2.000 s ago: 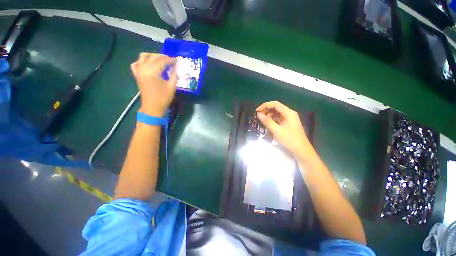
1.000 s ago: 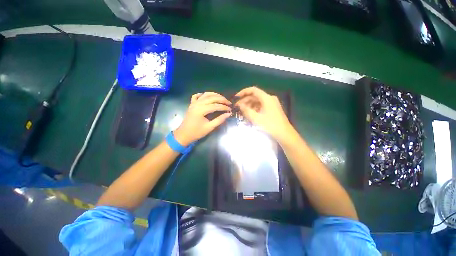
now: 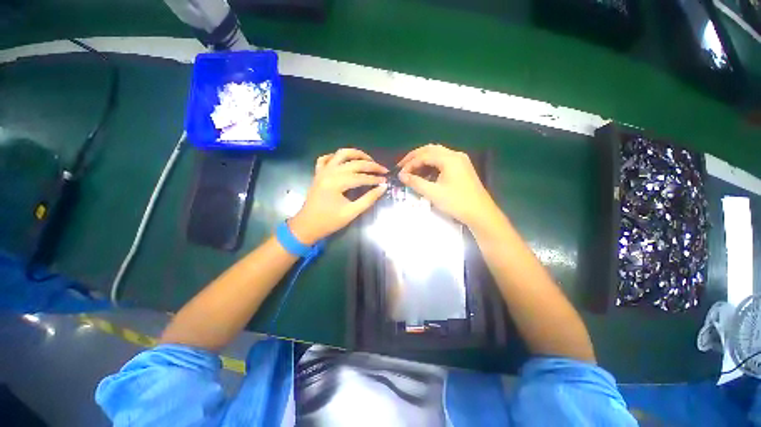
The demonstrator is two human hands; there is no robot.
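Note:
A tablet unit point(image 3: 430, 279) with a glaring silver-white face lies in a black carrier tray point(image 3: 492, 321) in front of me. My left hand point(image 3: 344, 190) and my right hand point(image 3: 442, 179) meet over its far end. The fingertips of both hands are pinched close together, almost touching, around something small and dark between them. The thing is too small to name, and I cannot tell which hand grips it. The hands hide most of the unit's far end. A blue strap point(image 3: 295, 241) with a thin cord is around my left wrist.
A blue bin point(image 3: 197, 104) of white pieces point(image 3: 242, 111) stands far left, with a smartphone point(image 3: 221, 200) below it. A grey cable point(image 3: 150, 213) and a black device point(image 3: 52, 221) lie further left. A parts tray point(image 3: 662, 225) of shiny parts and a fan point(image 3: 741, 336) are right. A white-edged conveyor crosses behind.
My left hand has come from the blue bin to the unit's far end and meets my right hand there. In the last second both hands have barely moved. The view has shifted.

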